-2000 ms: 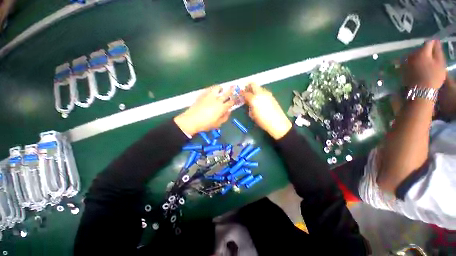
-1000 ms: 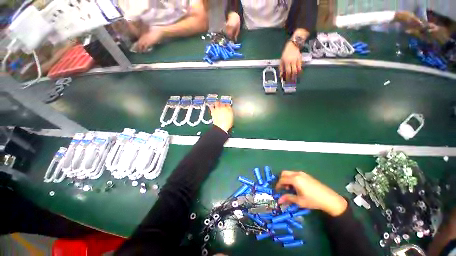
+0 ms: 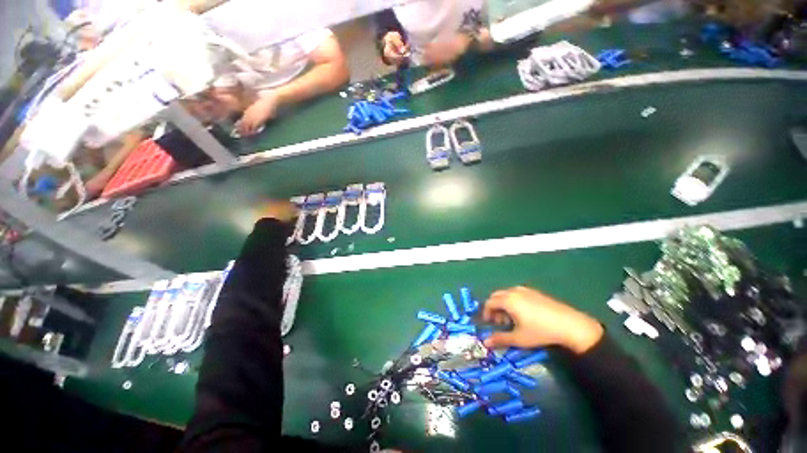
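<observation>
My left hand (image 3: 280, 211) is small and blurred at the left end of a row of pale loop-shaped housings with blue patches (image 3: 329, 215) on the green belt; its fingers are mostly hidden by my dark sleeve. My right hand (image 3: 547, 320) is over the right side of a heap of blue cells (image 3: 496, 387), its thumb and fingers curled at the upper cells. Whether the fingertips grip a cell cannot be made out. Thin black wires and dark bits (image 3: 412, 375) lie mixed at the heap's left.
More fitted housings (image 3: 166, 320) stand in a row at left, partly behind my left sleeve. A pale rail (image 3: 460, 250) divides bench and belt. Two housings (image 3: 453, 145) and a lone one (image 3: 700, 180) lie on the belt. A green-and-white heap (image 3: 699, 268) is at right. People sit opposite.
My left hand has moved left from the right end of the belt row to its left end. My right hand stays by the blue cells. The person opposite has withdrawn their hand from the two housings.
</observation>
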